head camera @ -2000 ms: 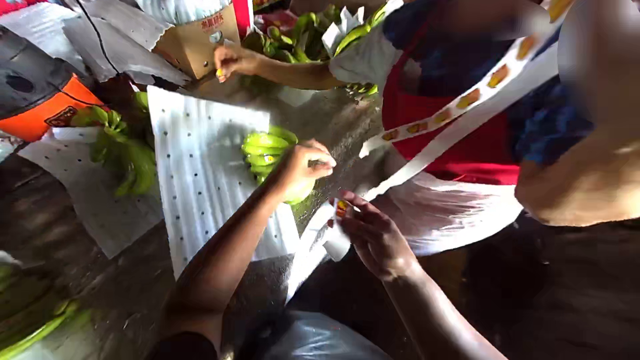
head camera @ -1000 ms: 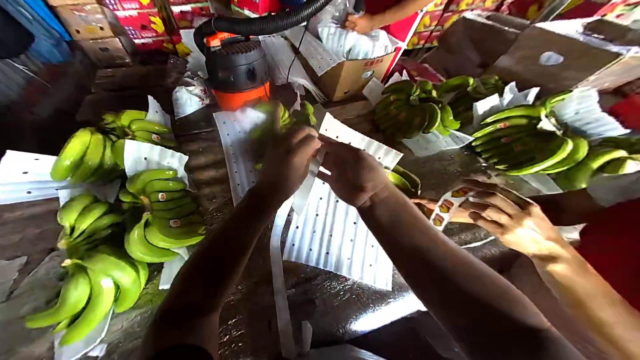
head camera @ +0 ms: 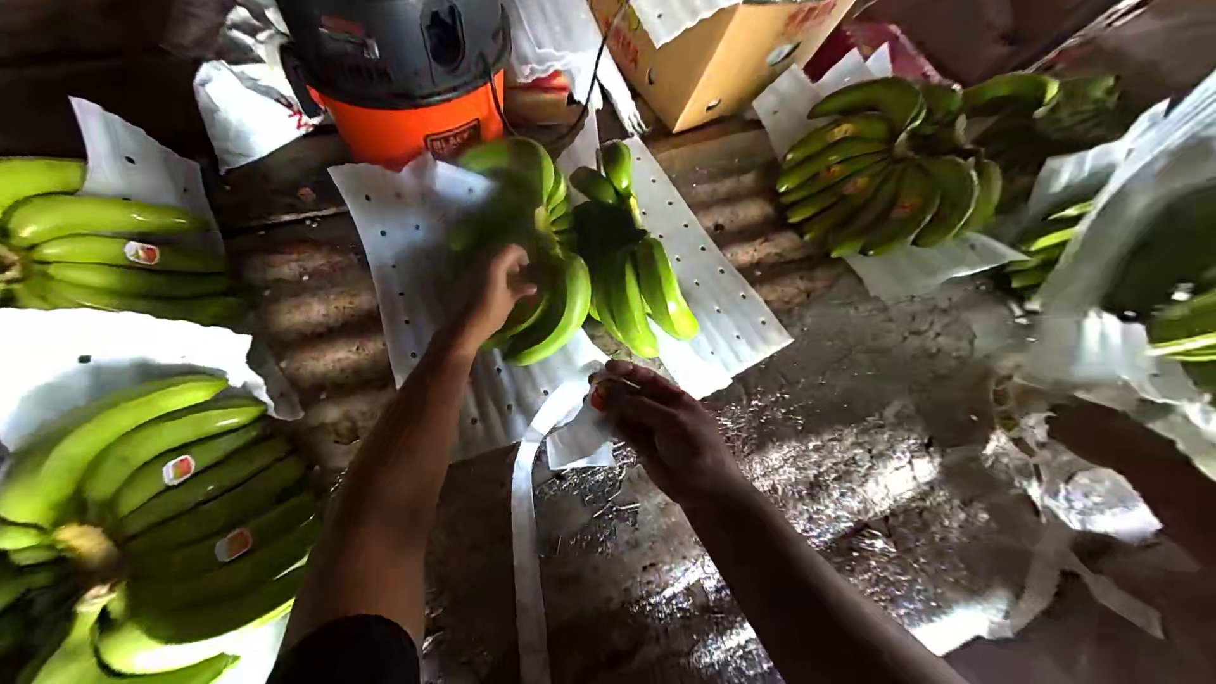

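Note:
My left hand (head camera: 496, 294) is at a hand of green bananas (head camera: 565, 304) that lies on a perforated white foam sheet (head camera: 418, 247); its fingers are partly blurred, and whether they grip the fruit is unclear. Between the fingertips of my right hand (head camera: 660, 423) is the end of a white sticker strip (head camera: 528, 484), with an orange sticker at the fingers. The strip hangs down toward the bottom of the view. A smaller banana cluster (head camera: 632, 275) lies just right of the first, partly in shadow, beside a second perforated sheet (head camera: 712, 285).
Bananas with stickers (head camera: 204, 484) lie on foam sheets at the left. A black and orange Black+Decker vacuum (head camera: 408, 114) stands behind the sheets, beside a cardboard box (head camera: 712, 66). More bananas (head camera: 883, 180) lie back right. Another person's arm (head camera: 1130, 475) is at the right edge.
My hands, close together one second ago, are now apart, the left one at the bananas. The other person's hands holding a sticker strip have left that spot. The view has shifted closer to the table.

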